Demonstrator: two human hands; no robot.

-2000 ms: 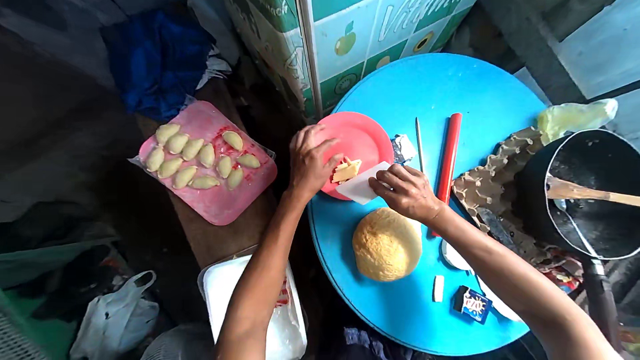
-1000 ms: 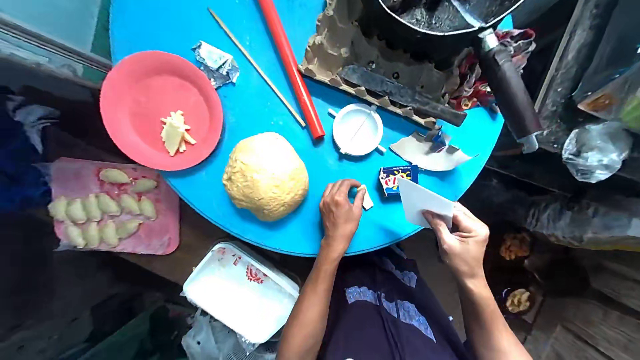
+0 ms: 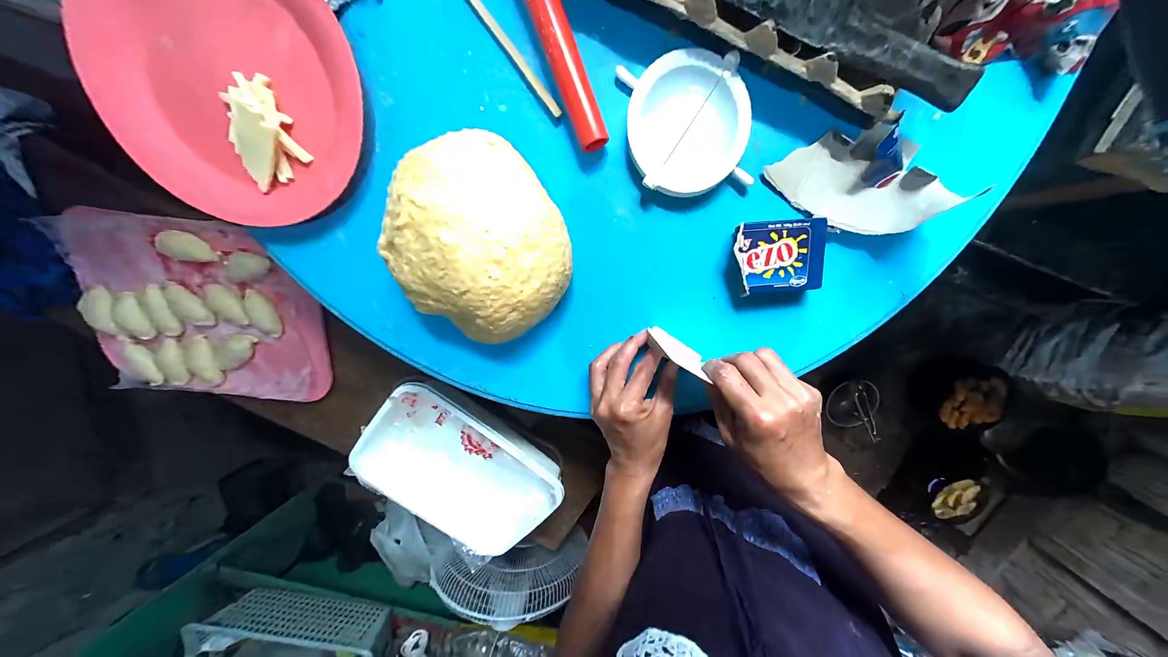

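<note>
Near the front edge of the blue table (image 3: 630,274), my left hand (image 3: 632,401) and my right hand (image 3: 765,415) hold a small white flat piece (image 3: 680,352) between their fingertips. What the piece is cannot be told. Up and to the right lies a dark blue printed box (image 3: 780,255) with a torn left end. Beyond my hands sits a white plastic dumpling press (image 3: 689,121), spread open. A large yellow dough ball (image 3: 476,235) rests to the left. On the pink plate (image 3: 137,100) lie pale yellow strips and a slice (image 3: 258,132).
A red tube (image 3: 568,73) and a thin stick (image 3: 516,59) lie beyond the dough. Torn cardboard (image 3: 867,187) is at right, below an egg tray (image 3: 766,44). At left, filled dumplings (image 3: 164,310) lie on a pink tray (image 3: 306,351); a white tub (image 3: 456,474) stands nearer me.
Both hands have left the pink plate and come to the table's front edge. The white sheet in my right hand a second ago is no longer seen open; both hands now meet at a white piece.
</note>
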